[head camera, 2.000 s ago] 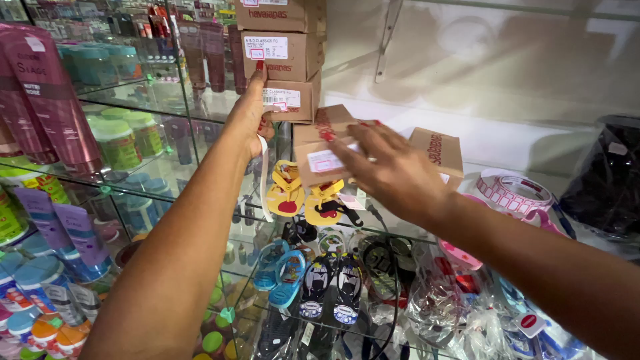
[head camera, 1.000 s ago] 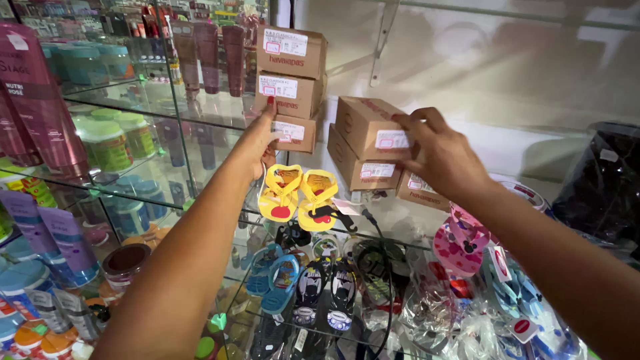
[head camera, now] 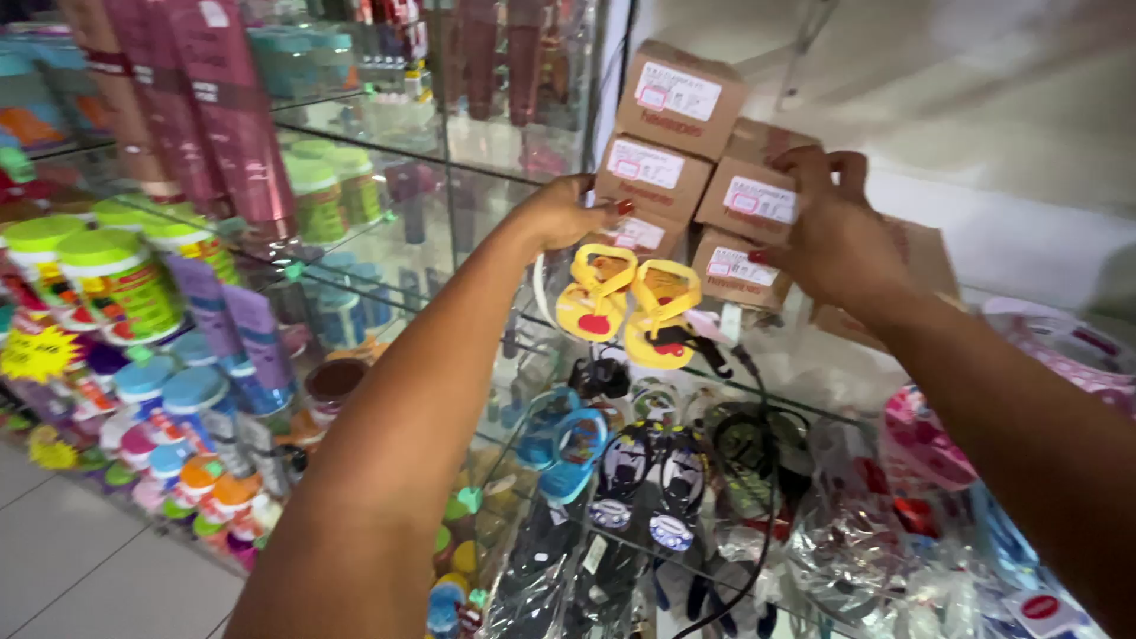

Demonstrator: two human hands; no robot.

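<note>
Several brown Havaianas cardboard shoe boxes stand stacked at the back of the glass shelf. My left hand [head camera: 572, 213] presses against the left side of the left stack, by its middle box [head camera: 652, 177]; the top box [head camera: 679, 99] rests above. My right hand [head camera: 830, 226] grips the upper box [head camera: 753, 197] of the neighbouring stack, fingers on its top and thumb at its front. That box sits over a lower box [head camera: 738, 268] and close against the left stack. Yellow children's sandals [head camera: 632, 306] with red details lie just in front of the boxes.
Blue sandals [head camera: 568, 444], dark printed flip-flops [head camera: 652, 470] and plastic-wrapped footwear [head camera: 852, 550] fill the lower front. A black cable [head camera: 768, 461] hangs across them. Another cardboard box [head camera: 923, 257] stands behind my right wrist. Glass shelves at left hold jars [head camera: 115, 284] and purple tubes [head camera: 222, 115].
The right-hand boxes have moved left, from apart to close beside the left stack, with my right hand on the upper one. My left hand stays at the left stack.
</note>
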